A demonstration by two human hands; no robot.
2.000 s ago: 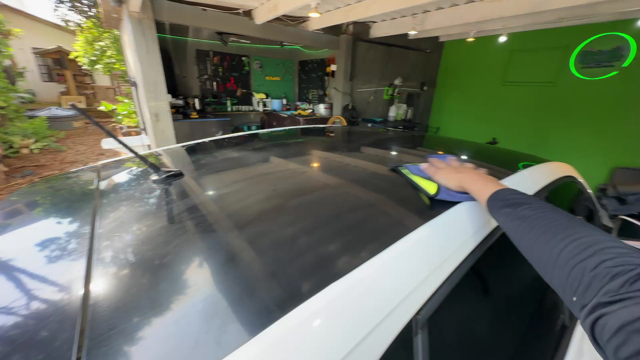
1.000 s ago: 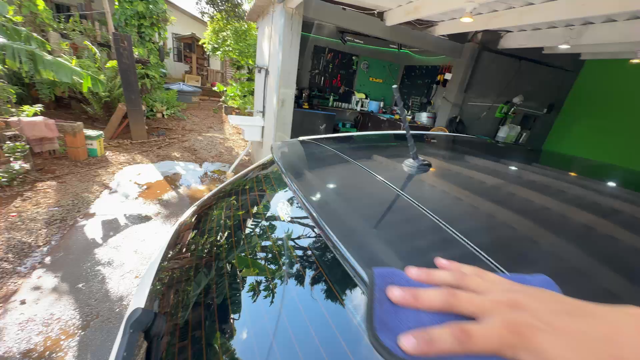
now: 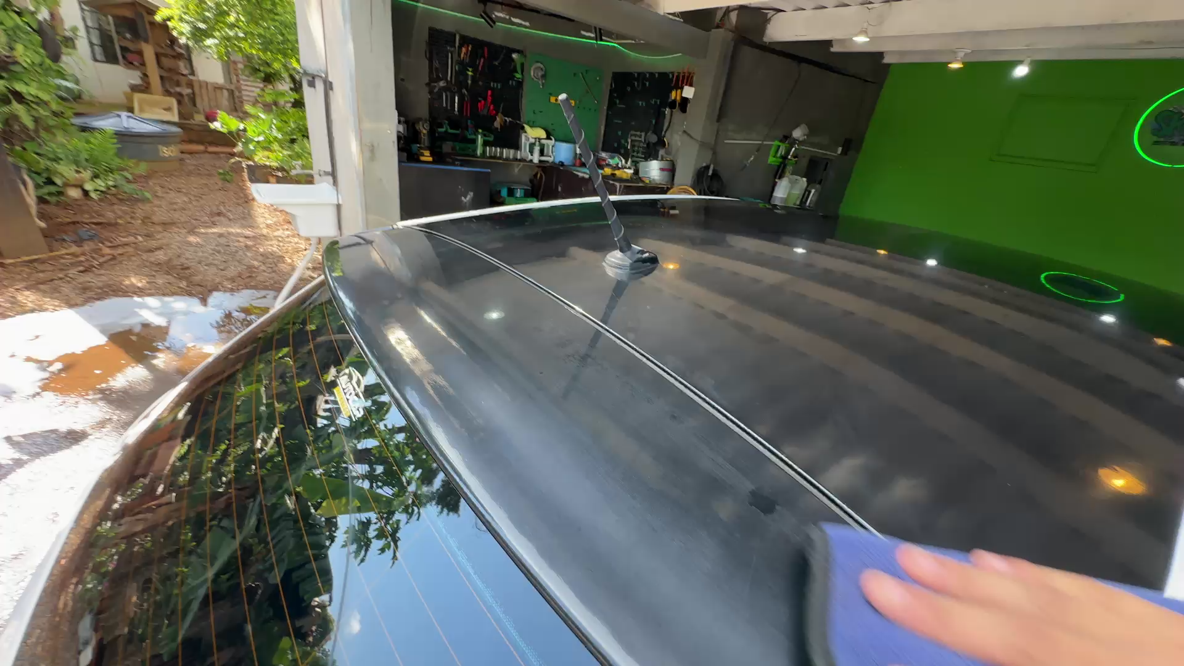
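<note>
My right hand (image 3: 1027, 610) lies flat on a blue microfiber cloth (image 3: 860, 592) with a dark edge, at the lower right, pressing it on the rear of the glossy black car roof (image 3: 740, 351). The fingers are a little blurred. Beyond the cloth a seam crosses the roof, and a short black antenna (image 3: 597, 180) stands on its base past that seam. To the left the rear window (image 3: 277, 518) slopes down, with thin heating lines, a sticker and reflections of plants. A small dark mark shows on the roof near the cloth. My left hand is out of view.
A concrete pillar (image 3: 370, 120) and a white basin (image 3: 301, 205) stand beyond the car's left side. Behind the roof are a workbench with tools and pegboards (image 3: 472, 88), and a green wall (image 3: 999, 157) at the right. Wet, foamy ground (image 3: 55, 388) lies at the left.
Two seconds ago my hand and the cloth were near the roof's far right side edge; now they are at its rear part. The view has swung toward the car's rear.
</note>
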